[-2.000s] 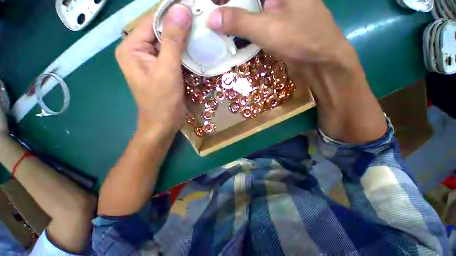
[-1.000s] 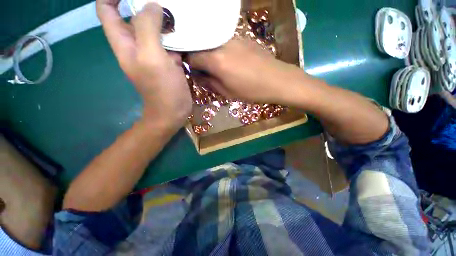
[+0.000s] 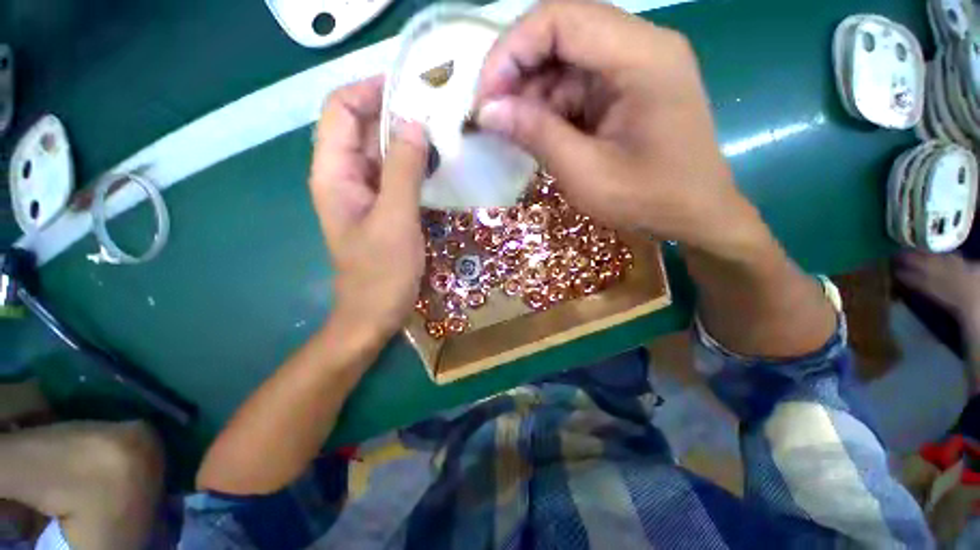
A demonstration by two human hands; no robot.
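A white cover plate [image 3: 473, 161] is held up above the parts box, its rimmed inner face showing, partly blurred. My left hand [image 3: 371, 204] grips its left edge, thumb on the face. My right hand [image 3: 613, 118] is at its right side, thumb and fingertips pinched together over the face; whether they hold a small part is hidden. Copper-coloured rings [image 3: 548, 258] lie heaped in the shallow cardboard parts box [image 3: 559, 342] below the plate.
Stacked cover plates [image 3: 933, 197] and more white plates [image 3: 879, 70] lie at right. Loose plates lie at the far side [image 3: 322, 19] and left [image 3: 41, 172]. A pale ring clamp [image 3: 131, 218] and a black-handled tool [image 3: 102, 349] are at left. Another person's arm [image 3: 81, 467] is lower left.
The plate has turned from its smooth outer face to its inner face. My right hand has risen from the ring heap to the plate. The neighbour's arm at left has shifted.
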